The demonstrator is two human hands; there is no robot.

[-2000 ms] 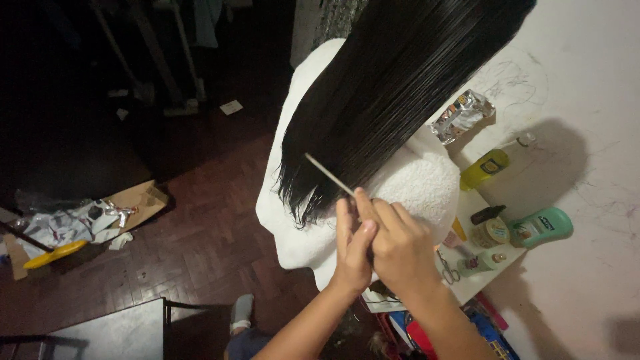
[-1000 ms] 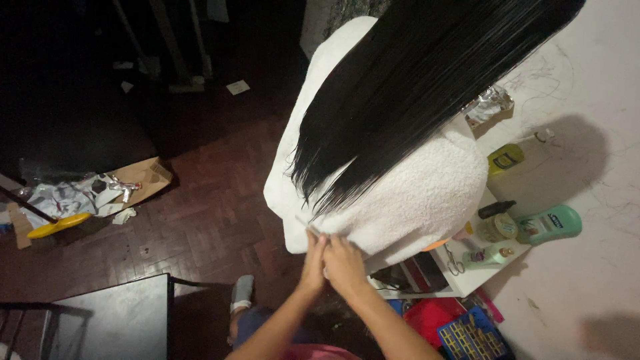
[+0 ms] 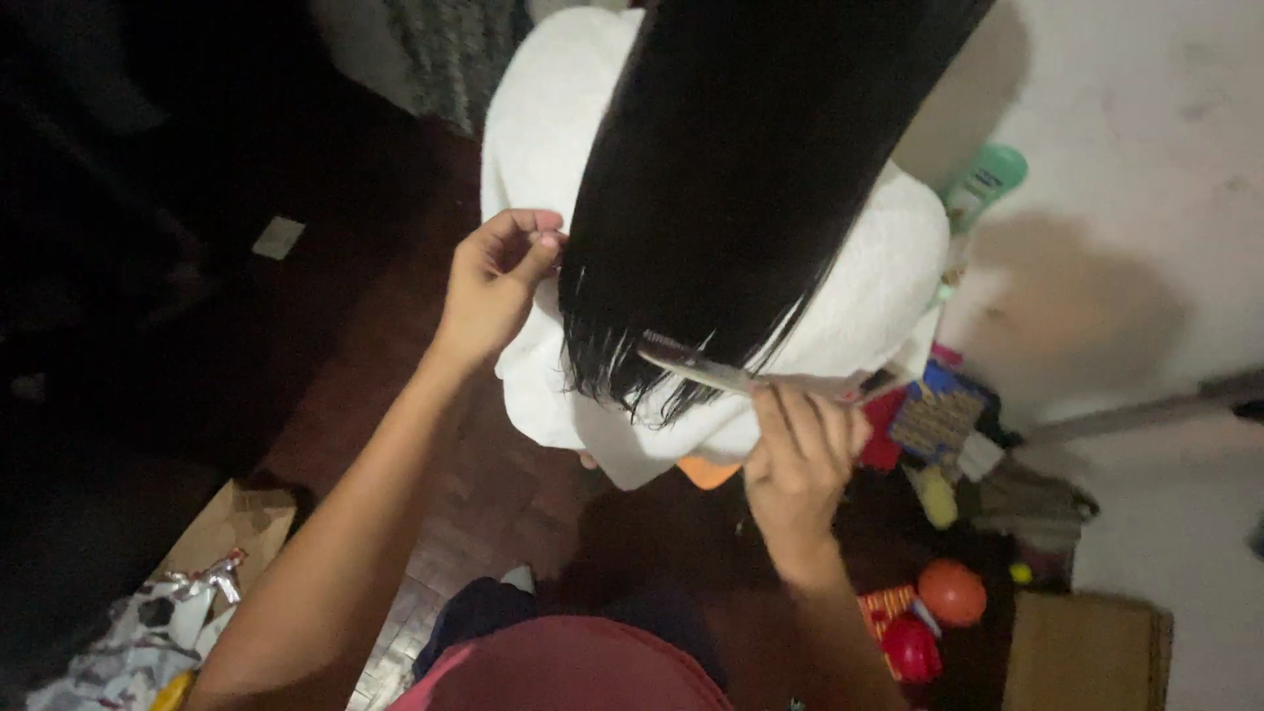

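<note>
Long, straight black hair (image 3: 731, 188) hangs over a white towel (image 3: 543, 109) draped around a seated person's shoulders. My right hand (image 3: 805, 444) grips a comb (image 3: 696, 367), whose far end lies at the uneven tips of the hair. At the left edge of the hair is my left hand (image 3: 504, 281), thumb and forefinger pinched together near the strands; whether they hold any hair cannot be told. The person's head is out of view.
A green bottle (image 3: 986, 183) stands by the pale wall at right. Below it are a blue patterned item (image 3: 933, 410), an orange ball (image 3: 951, 592) and a cardboard box (image 3: 1086, 652). An opened carton (image 3: 232, 523) with crumpled wrappers lies on the floor at lower left.
My hands, together in both earlier frames, have parted: the left is at the hair's left edge, the right at its lower right with the comb. The view has shifted.
</note>
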